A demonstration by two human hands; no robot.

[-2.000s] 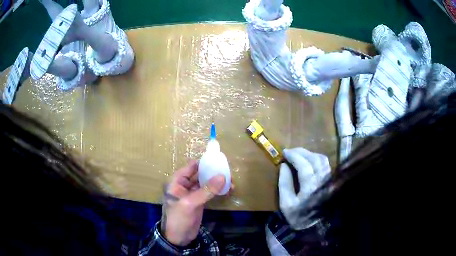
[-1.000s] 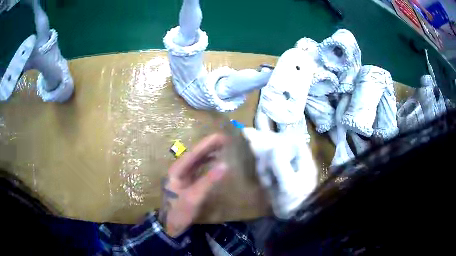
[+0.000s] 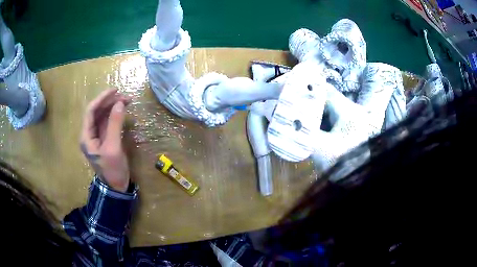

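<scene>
My left hand [image 3: 107,138], bare, is raised over the left of the board with its fingers parted and nothing in it. My right hand [image 3: 345,138], in a white glove, is among the pale parts at the right; its fingers blend with them, so its hold is unclear. A grey-white leg assembly [image 3: 170,86] with ruffled cuffs stands at the back middle; its striped shoe sole [image 3: 298,114] faces me. A small blue tip [image 3: 239,107] shows below its lower leg, the rest unclear. A yellow lighter [image 3: 178,174] lies in front.
Another leg assembly [image 3: 23,96] is at the left edge. Trouser sections [image 3: 379,88] are piled at the right. A loose lower leg [image 3: 260,146] lies beside the sole. The tan board [image 3: 225,208] meets a green belt [image 3: 99,26] behind. My hair darkens both lower corners.
The white glue bottle has left my left hand, which has moved left and is now empty. My gloved right hand has moved from beside the lighter into the right-hand parts. The view has shifted right.
</scene>
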